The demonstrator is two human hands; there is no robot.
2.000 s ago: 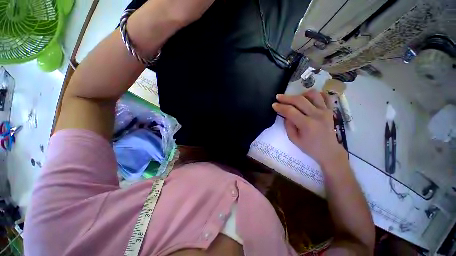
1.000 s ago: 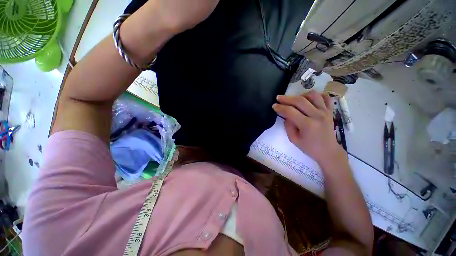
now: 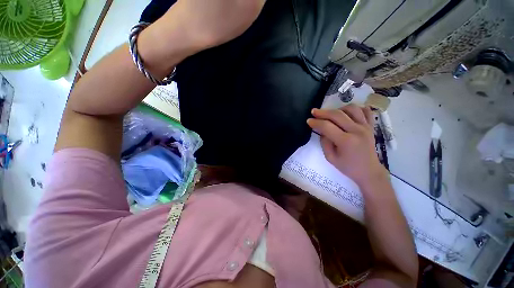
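Note:
The black garment lies over the table and hangs towards the lap. Its right edge runs under the needle area of the off-white sewing machine. My right hand rests on the table at the garment's right edge, fingertips at the cloth; whether they grip it I cannot tell. My left hand is over the cloth at the top, cut off by the picture's edge, with its fingers out of view. Black snips lie partly behind my right hand, beside a pale stick-like tool.
A second dark tool with a pale tip lies farther right. A printed scale runs along the table's front edge. A plastic bag with blue cloth is at the lap's left. A green fan and scissors are on the left table.
My left hand and forearm have moved a little to the right along the top of the cloth. My right hand has stayed nearly in place. The machine view has shifted slightly.

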